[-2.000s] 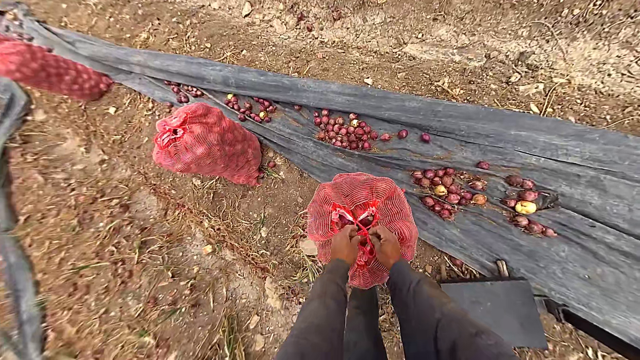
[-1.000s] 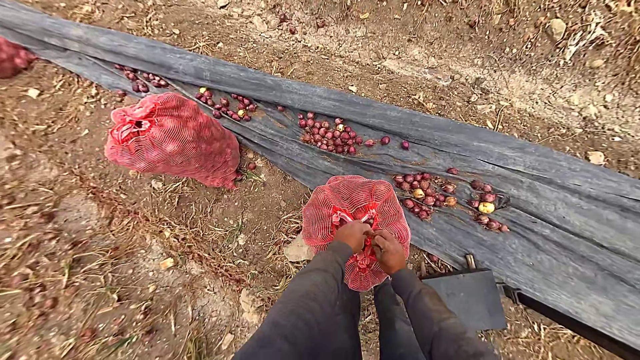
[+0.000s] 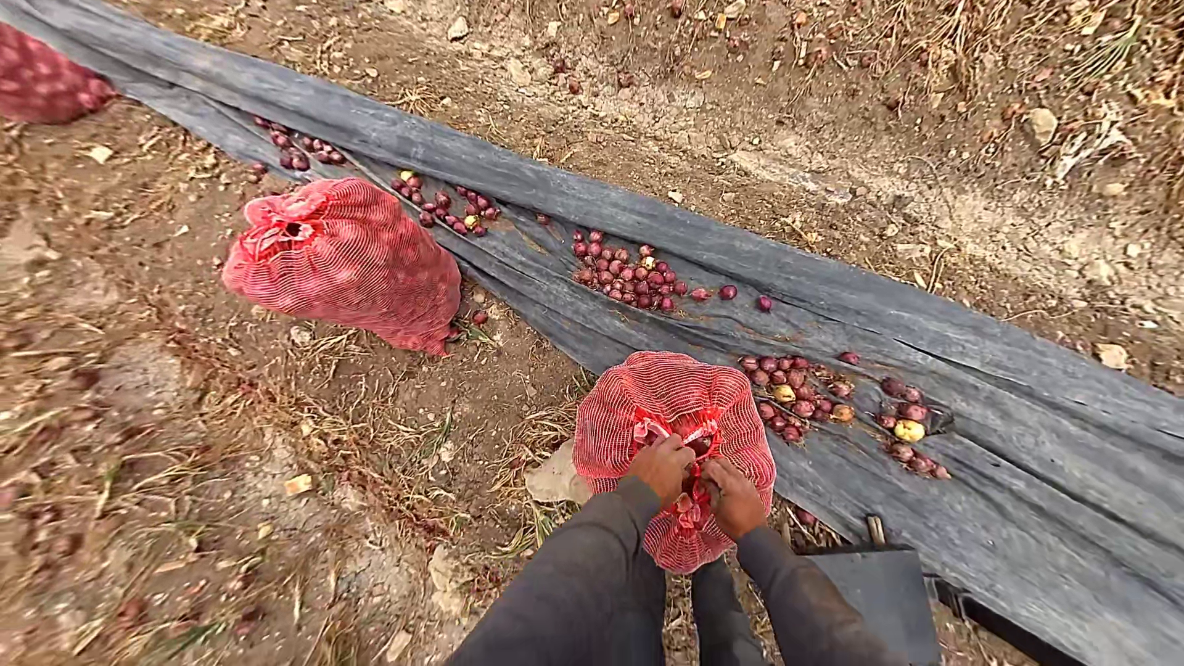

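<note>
A red mesh sack stands upright between my legs and the dark ground sheet, its top gathered. My left hand grips the left side of the gathered mouth, and my right hand grips the right side close by. Red tie or hem material shows between the fingers; its exact path is hidden. A second full red mesh sack leans on the soil to the upper left, its mouth drawn together with a small dark gap.
A long dark fabric sheet crosses diagonally, bearing piles of red onions. Another red mesh sack lies at the far upper left. A dark flat panel is beside my right leg. A pale stone touches the near sack's left side.
Both hands stay at the sack's mouth, and the fingers have shifted slightly there. The view has moved somewhat.
</note>
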